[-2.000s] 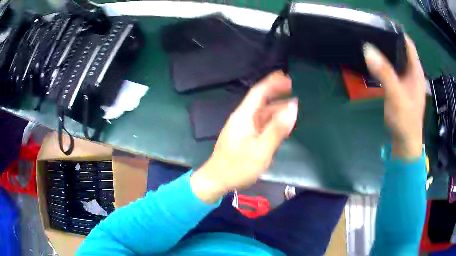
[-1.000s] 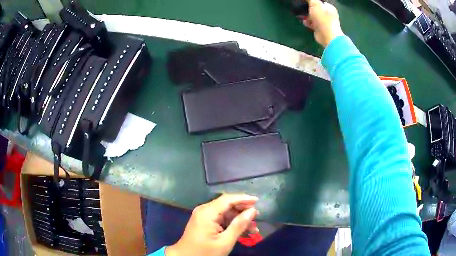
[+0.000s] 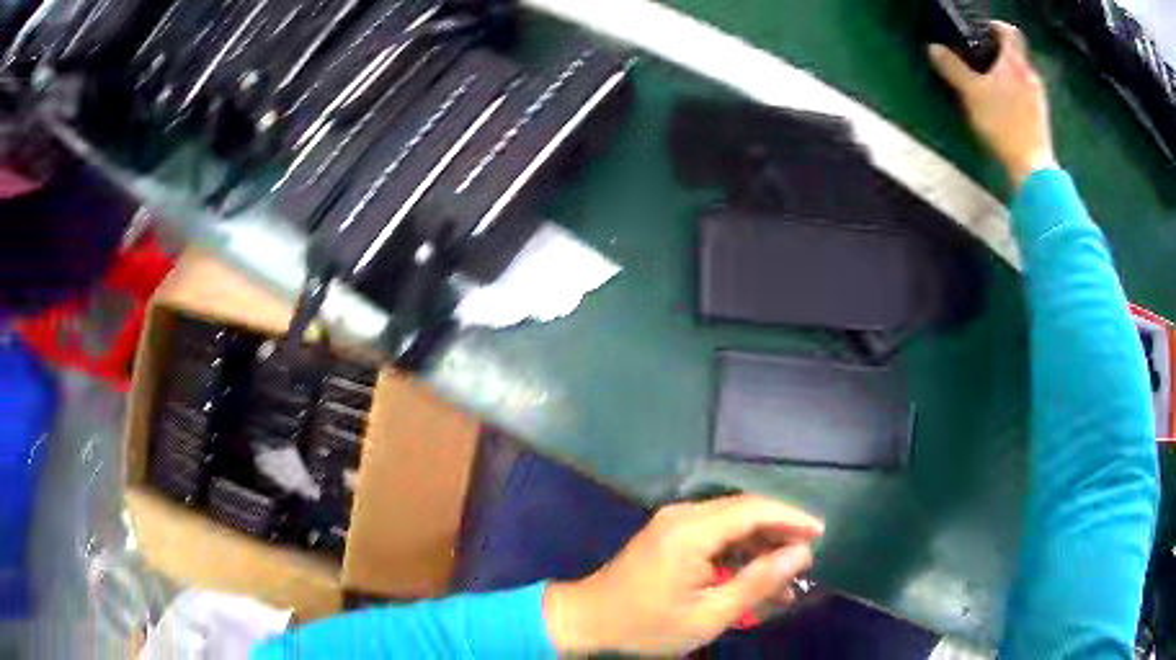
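My right hand (image 3: 1001,103) is at the top right, beyond the pale strip, closed on a black unit (image 3: 965,31) cut off by the top edge. My left hand (image 3: 690,571) is at the bottom centre near the bench edge, fingers curled with a gap to the thumb; I see nothing in it. A flat black cover panel (image 3: 814,410) lies alone on the green bench, above my left hand. Another cover panel (image 3: 806,272) lies just beyond it on a loose dark pile. The view is somewhat blurred.
Black units (image 3: 484,161) stand in rows at the left, cord loops hanging over the bench edge. A torn white paper (image 3: 542,279) lies beside them. A brown carton (image 3: 415,487) holding black units is below left. An orange-rimmed box (image 3: 1152,374) is at the right edge, more black items top right.
The view has swung left, so the bench things appear further right and the carton shows more fully. My right hand still holds the unit at the far side. My left hand stays low near the edge.
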